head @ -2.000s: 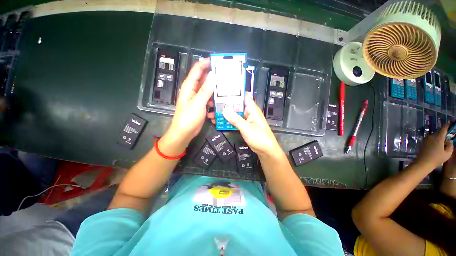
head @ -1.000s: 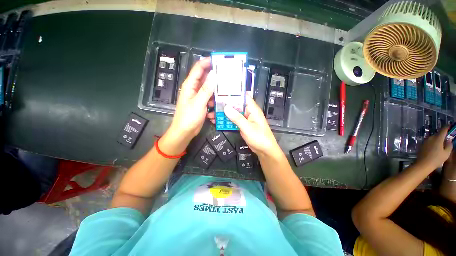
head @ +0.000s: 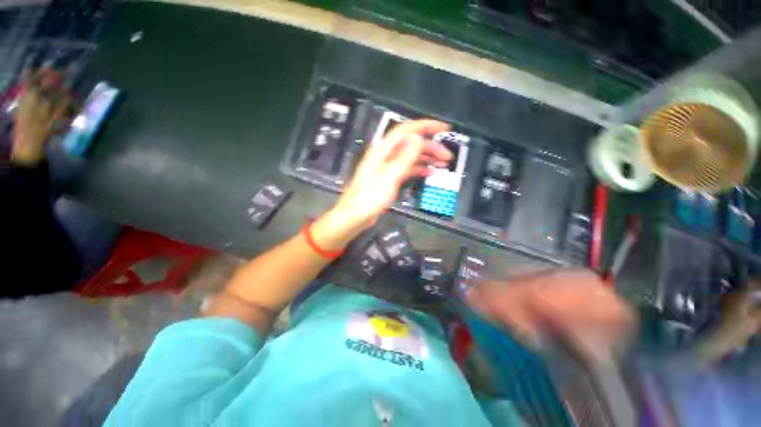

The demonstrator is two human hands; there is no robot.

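A keypad phone (head: 442,188) with blue keys and a dark screen lies in a pocket of the clear plastic tray (head: 542,243). My left hand (head: 388,171) is over the tray, fingers spread at this phone's upper left; whether they touch it is unclear. A white-edged phone is partly hidden under that hand. Phones with open black backs lie at the tray's left (head: 330,138) and right (head: 494,188). My right hand (head: 555,304) is strongly blurred, low right of the tray; a blurred blue-teal shape lies below it, and its grip is unclear.
Several loose batteries lie near me, one farther left (head: 269,205). A red marker (head: 599,225), a blurred pen (head: 624,246) and a desk fan (head: 697,146) are right. Another person's hand (head: 40,113) is far left beside a blue phone (head: 90,119). A neighbour's hand is at right.
The view has shifted and tilted. My hands have parted; the lit phone is no longer held up between them. My right hand has moved down right. Another person's hand and a phone appear at left.
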